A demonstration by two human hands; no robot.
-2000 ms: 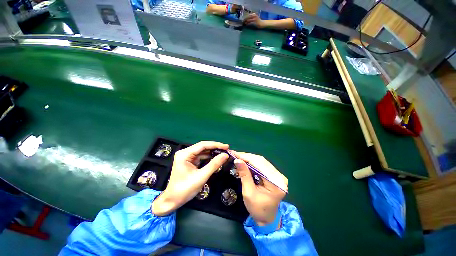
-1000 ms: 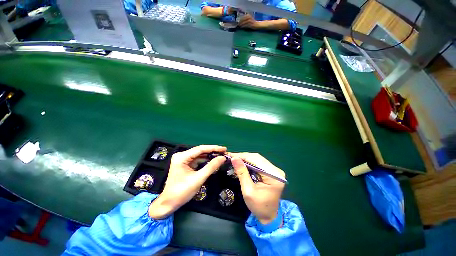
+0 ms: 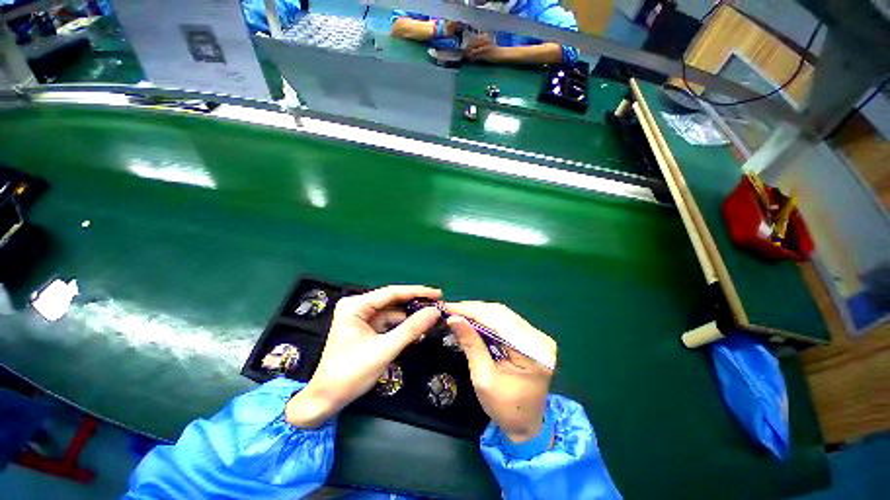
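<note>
A black compartment tray [image 3: 337,400] lies on the green bench under both hands, with round shiny metal pieces in several pockets, one of them a round piece [image 3: 442,390] near the front edge. My left hand [image 3: 358,350] holds a small dark round piece [image 3: 423,309] between thumb and fingers above the tray; the fingers hide most of it. My right hand [image 3: 505,366] holds a slim pen-like tool [image 3: 507,344], its tip end at the piece. The tip itself is too small to make out.
A white scrap [image 3: 55,299] and a black box [image 3: 20,239] are at the left. At right stand a wood-edged shelf with a red bin [image 3: 766,223] and clear bag [image 3: 695,127], and a hanging blue bag [image 3: 751,391]. Another person's hands [image 3: 478,45] work across the bench.
The view has shifted slightly. Both hands stay over the tray with the piece and tool; the tool's angle has changed a little.
</note>
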